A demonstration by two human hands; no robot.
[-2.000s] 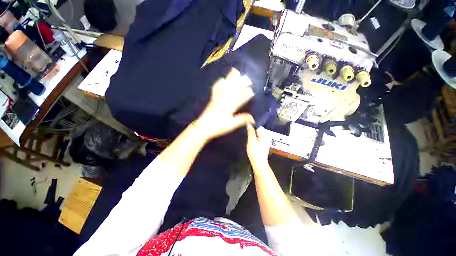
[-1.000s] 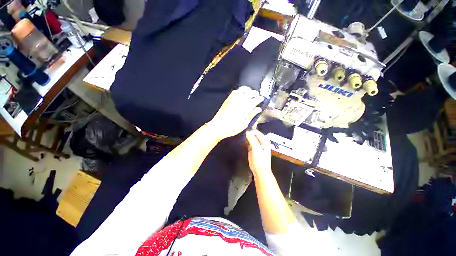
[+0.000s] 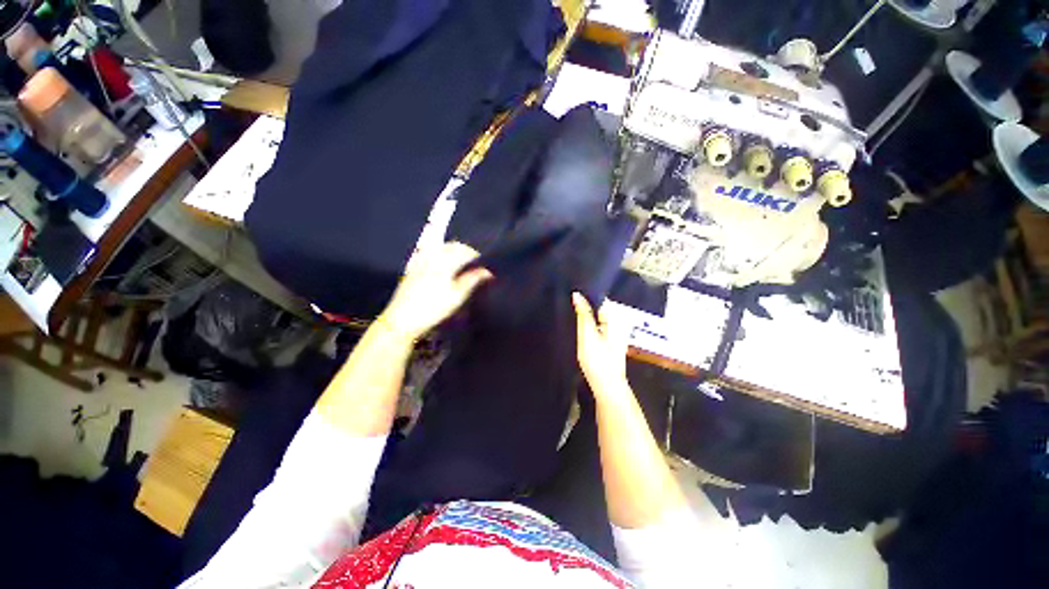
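A dark navy cloth panel (image 3: 506, 299) runs from the needle area (image 3: 650, 244) of the off-white JUKI overlock machine (image 3: 736, 173) down over the table edge to my lap. My left hand (image 3: 437, 288) is at the panel's left side, with the thumb on the cloth and a fold running from it; its fingertips are partly hidden. My right hand (image 3: 598, 339) holds the panel's right edge just below and left of the needle area. The right fingers are partly hidden by cloth.
A large stack of dark panels (image 3: 357, 150) lies left on the table, with a tan edge beside it. Dark trimmings (image 3: 822, 282) lie right of the machine head. Thread cones on white discs (image 3: 1018, 161) stand far right. Another table (image 3: 150, 190) with a peach cone (image 3: 58, 104) is far left.
My left hand has moved left and slightly down, away from the needle area, and the cloth now spreads between both hands. My right hand has stayed near the same place.
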